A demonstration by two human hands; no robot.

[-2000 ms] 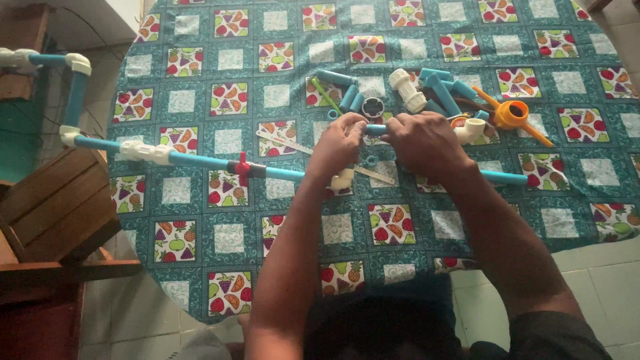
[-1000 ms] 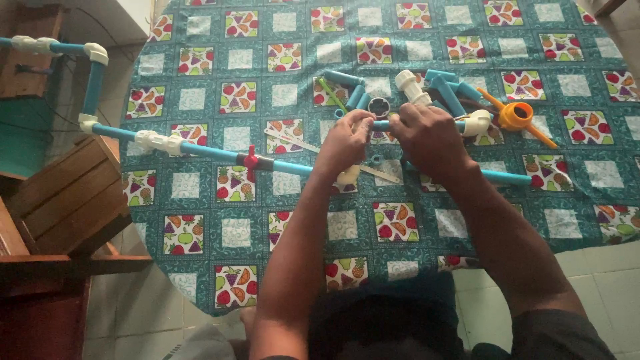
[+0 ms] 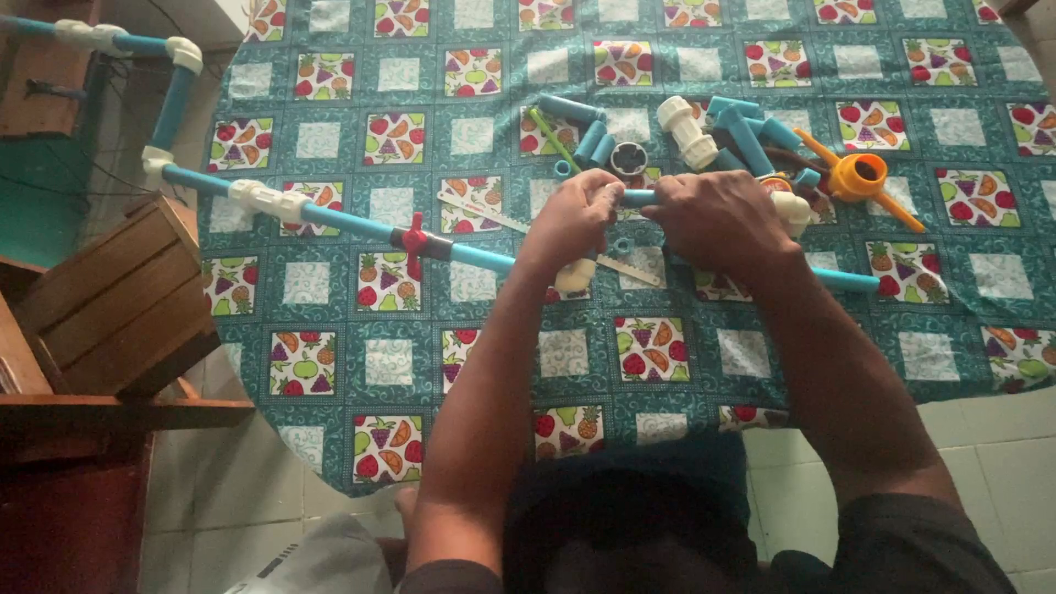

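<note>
Between my hands is a short blue plastic pipe [image 3: 638, 198]. My left hand [image 3: 576, 216] closes on its left end and my right hand [image 3: 716, 216] on its right end; fingers hide most of it. A cream elbow fitting [image 3: 575, 275] lies by my left wrist, and another cream fitting [image 3: 790, 212] beside my right hand. A long blue pipe assembly [image 3: 351, 221] with a red-handled valve [image 3: 415, 241] runs from the left to my left forearm. Under my hands lies a hacksaw blade [image 3: 631, 271]. A blue pipe end [image 3: 846, 280] shows right of my right forearm.
Beyond my hands lie cut blue pipe pieces [image 3: 747, 142], a white union fitting [image 3: 687, 134], a round grey-and-white fitting [image 3: 629, 158], a green stick [image 3: 551, 136] and an orange tool with two handles [image 3: 858, 177]. A fruit-patterned cloth [image 3: 652, 351] covers the table. Wooden furniture [image 3: 124, 297] stands at left.
Both hands stay on the short blue pipe, nearly in the same place. The cream fitting beside my right hand shows differently around the hand. The view has shifted slightly.
</note>
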